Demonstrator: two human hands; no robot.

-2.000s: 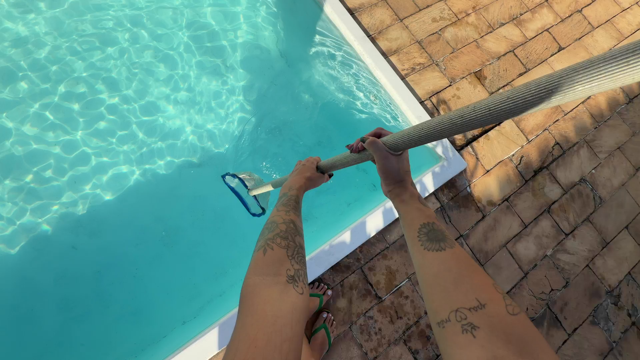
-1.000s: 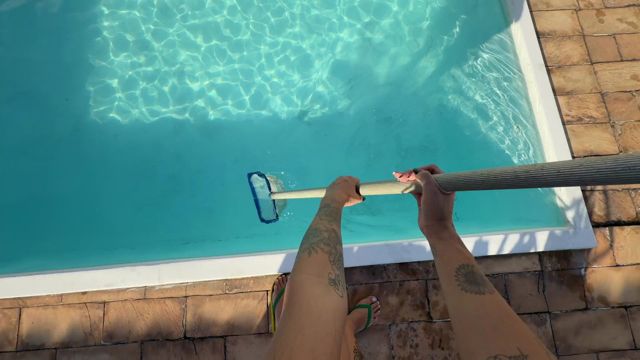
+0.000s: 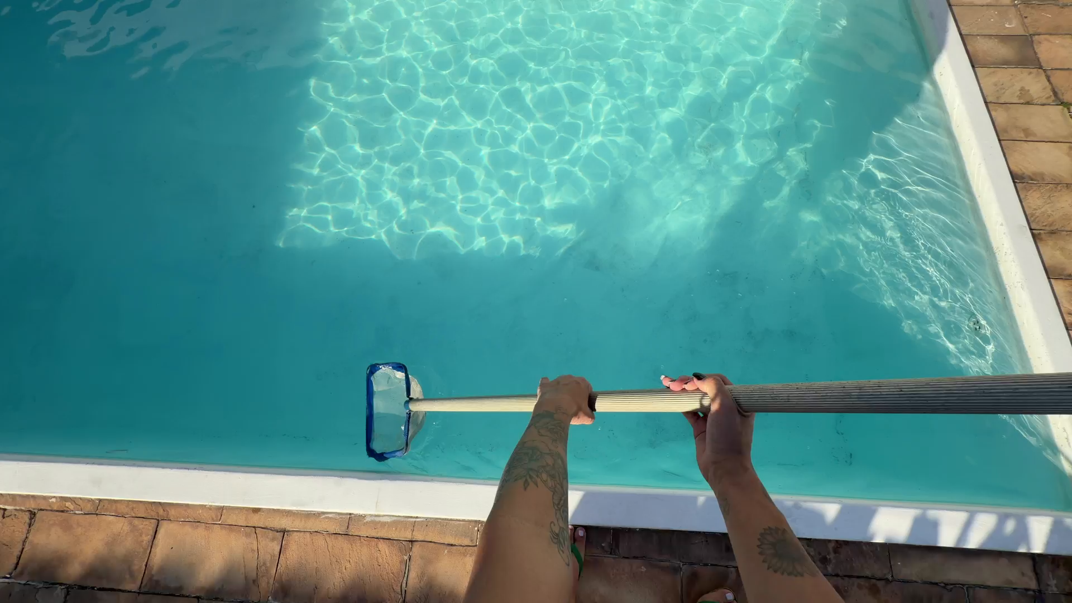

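Observation:
A pool skimmer net [image 3: 389, 412] with a blue frame and pale mesh lies at the water, near the pool's near edge and left of both hands. Its long ribbed pole [image 3: 904, 395] runs level across the view to the right edge. My left hand [image 3: 567, 399] is wrapped over the thinner part of the pole, closer to the net. Farther right, my right hand [image 3: 716, 410] grips the pole from below, the thumb and fingertips showing along its top. Both forearms reach over the white pool edge.
White coping [image 3: 251, 486] borders the pool in front of me, and more coping [image 3: 997, 184] runs up the right side. Brown stone paving [image 3: 335, 565] lies beyond it. My feet in green-strapped sandals are partly hidden at the bottom. Sunlight ripples over the pool water [image 3: 519, 126].
The view has turned, so the near pool edge lies almost level. Both hands keep their hold on the pole. The net stays at the water to the left of the hands.

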